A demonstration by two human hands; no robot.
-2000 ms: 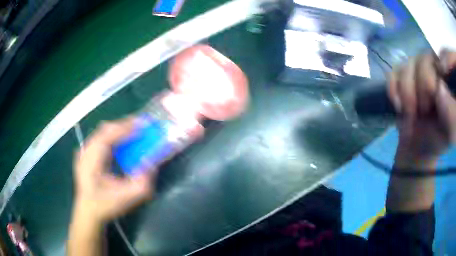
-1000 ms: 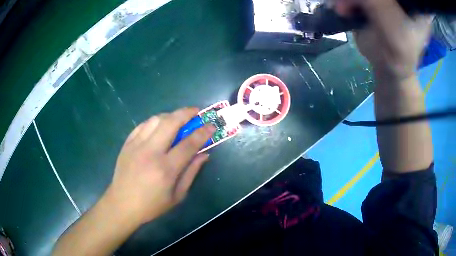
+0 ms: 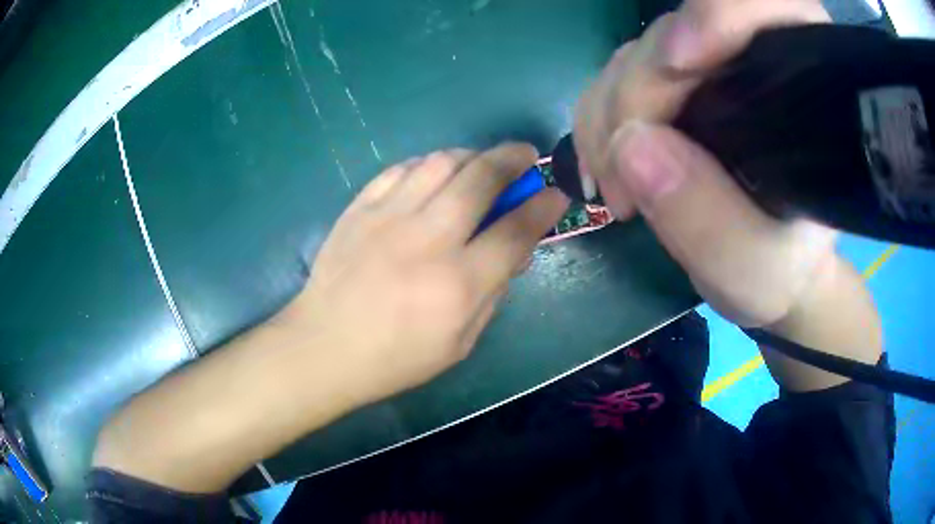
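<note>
The fan unit's open handle shell (image 3: 576,232) lies on the green bench, with a blue battery (image 3: 511,198) and a green circuit board (image 3: 571,219) inside. My left hand (image 3: 410,256) holds it, fingers on both sides of the battery. My right hand (image 3: 677,154) grips the black electric screwdriver (image 3: 795,128), whose front end is over the board area of the handle. The screwdriver's tip and the fan head are hidden behind the screwdriver and my right hand.
Another unit with a blue battery (image 3: 27,477) lies at the bench's lower left edge. The white edge strip (image 3: 138,63) curves along the upper left. The screwdriver's black cord (image 3: 841,366) runs at the right over the blue floor (image 3: 730,394).
My right hand has brought the screwdriver from the metal feeder down onto the fan's handle. The view has shifted, so the feeder is mostly out of sight. My left hand still holds the handle on the bench.
</note>
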